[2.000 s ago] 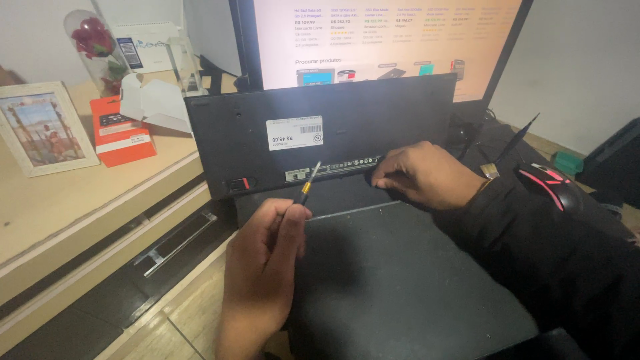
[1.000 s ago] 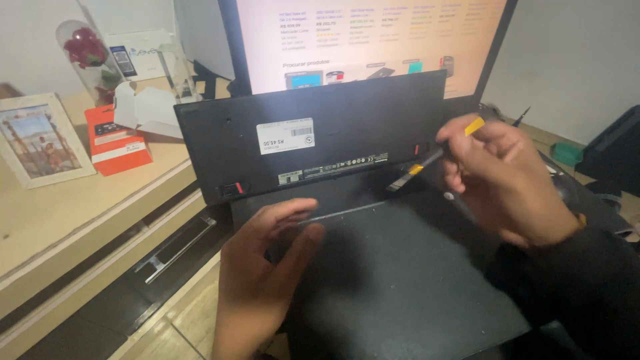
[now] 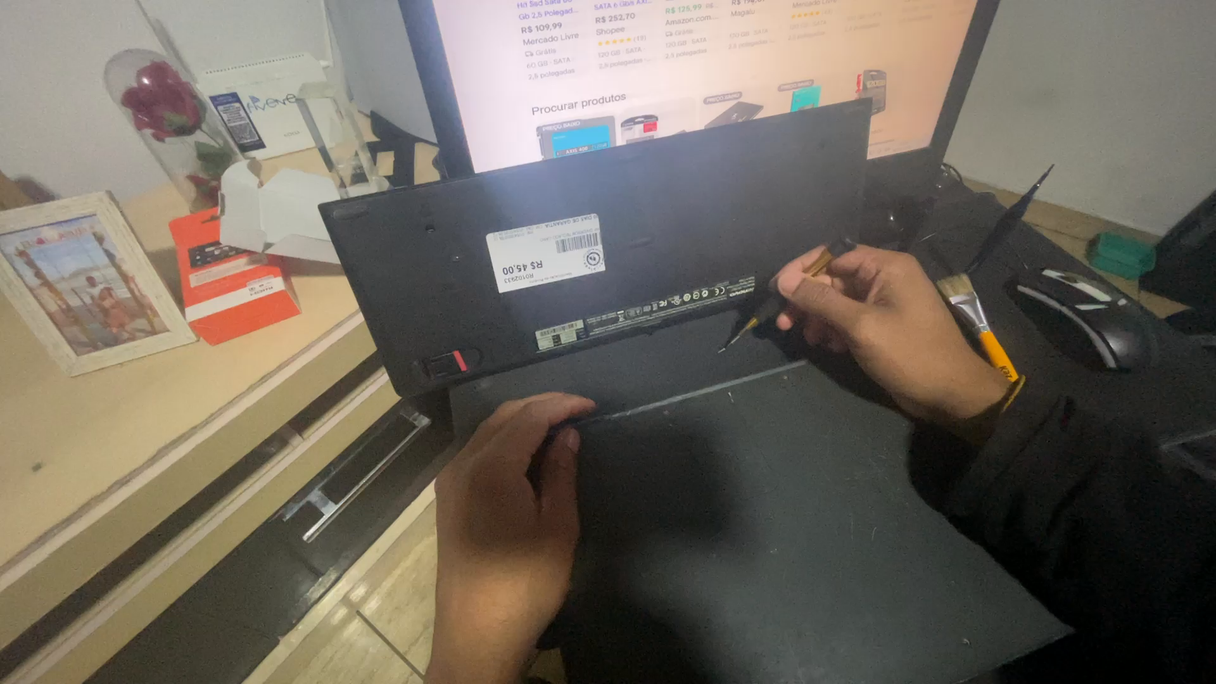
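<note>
A black keyboard [image 3: 665, 218] stands on its long edge, its labelled underside facing me, leaning toward the monitor. My right hand [image 3: 855, 313] holds a thin screwdriver [image 3: 750, 325] just in front of the underside's lower right part, tip pointing down to the left. My left hand [image 3: 513, 494] has its fingers loosely curled, with nothing seen in it, over the left end of the crease in the dark work surface [image 3: 760, 494]. A flat paintbrush [image 3: 983, 332] with a yellow handle lies beside my right wrist.
Behind the keyboard is a lit monitor [image 3: 750, 57]. A computer mouse [image 3: 1083, 313], a thin dark pointed tool [image 3: 1016, 214] and a green object [image 3: 1121, 255] are on the right. The wooden desk at left holds a framed picture [image 3: 95, 280], an orange box [image 3: 237, 294] and a rose under a dome [image 3: 166, 109].
One second ago my right hand held the flat paintbrush; now the brush lies at the right and that hand holds the screwdriver, which my left hand held two seconds ago.
</note>
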